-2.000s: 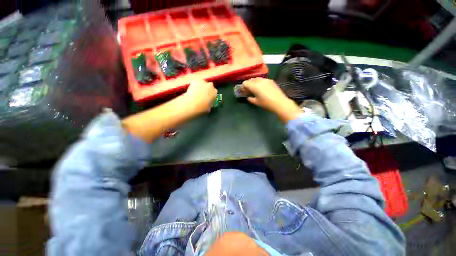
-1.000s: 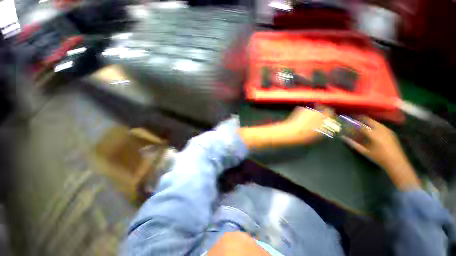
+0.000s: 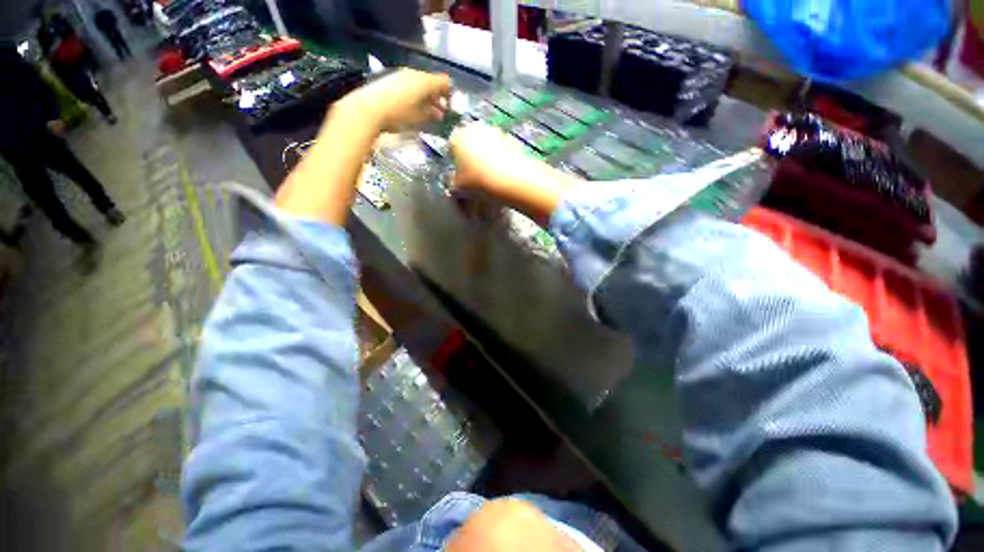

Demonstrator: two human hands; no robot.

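A stack of clear blister trays (image 3: pixel 583 162) with green and silver boards in its pockets stands on the bench ahead. My left hand (image 3: pixel 405 102) is at the near left corner of the stack, fingers bent. My right hand (image 3: pixel 483 162) is beside it, over the left part of the stack. Shiny clear material shows between and below the hands. Whether either hand grips a tray or a board is too blurred to tell.
The red compartment tray (image 3: pixel 896 313) is at the right, partly behind my right sleeve. Dark bundles (image 3: pixel 637 70) stand behind the trays. A blue bag (image 3: pixel 852 32) hangs at top right. Another blister tray (image 3: pixel 415 437) is below the bench edge. People (image 3: pixel 49 140) are in the aisle.
The view has swung left, so the red tray is now at the right. Both hands have moved from the mat near the red tray to the blister trays.
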